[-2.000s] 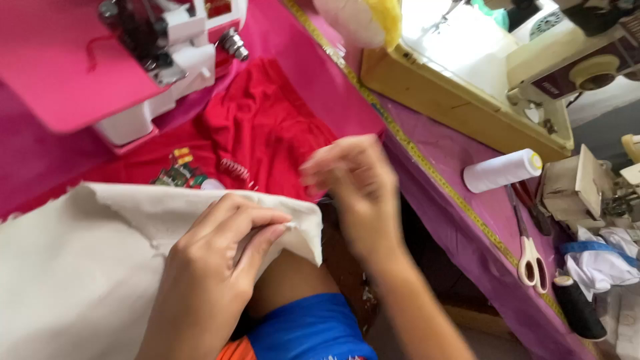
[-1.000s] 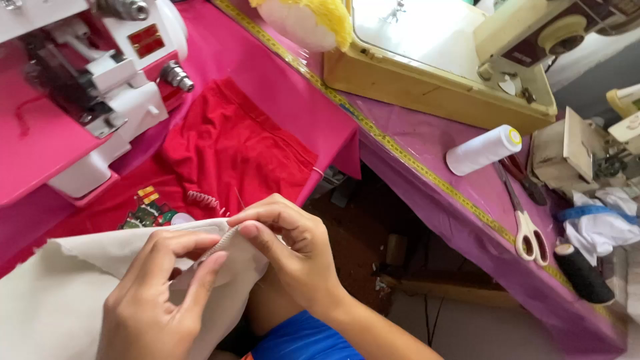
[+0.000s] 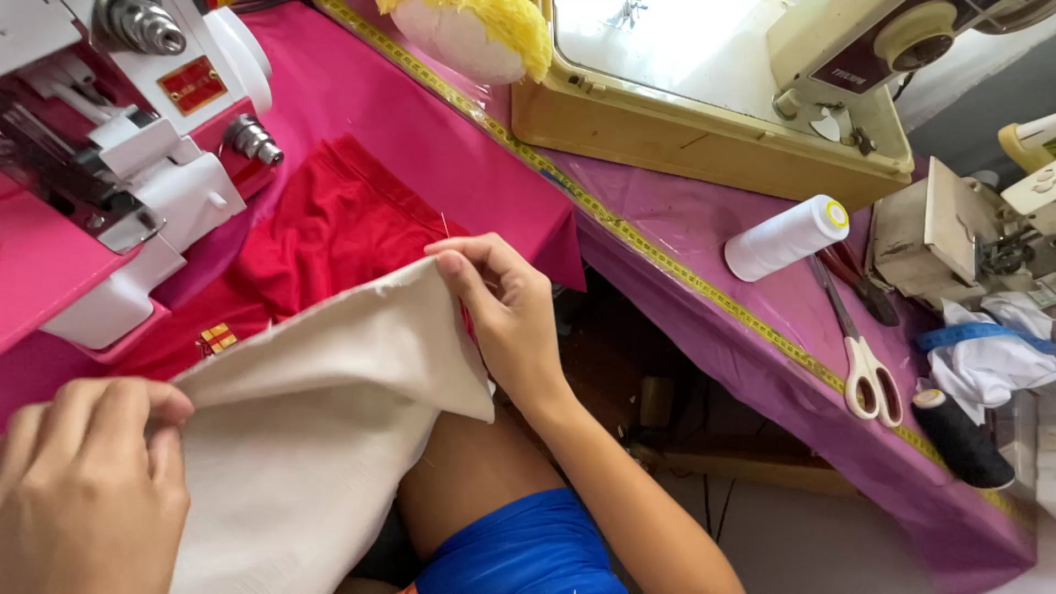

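A cream fabric piece (image 3: 305, 445) lies over my lap, its upper edge drawn out between both hands. My right hand (image 3: 503, 305) pinches the fabric's upper right corner between thumb and fingers; a thin needle or pin (image 3: 445, 224) sticks up just above those fingertips. At the lower left, my left hand (image 3: 99, 470) has its fingers curled at the other end of the edge, gripping the fabric. Behind the cream piece, a red garment (image 3: 330, 223) with a small yellow patterned patch (image 3: 217, 338) lies on the pink table cover.
A white overlock machine (image 3: 132, 148) stands at the left. A yellow tape measure (image 3: 627, 231) runs along the table edge. Rightward lie a white thread cone (image 3: 788, 238), scissors (image 3: 872, 384), a black thread spool (image 3: 964, 439) and white cloth (image 3: 990, 355). A cream sewing machine (image 3: 866, 45) stands behind.
My hands, close together at the fabric edge one second ago, are now far apart, the left one further left. The cream edge is stretched between them. The view has shifted.
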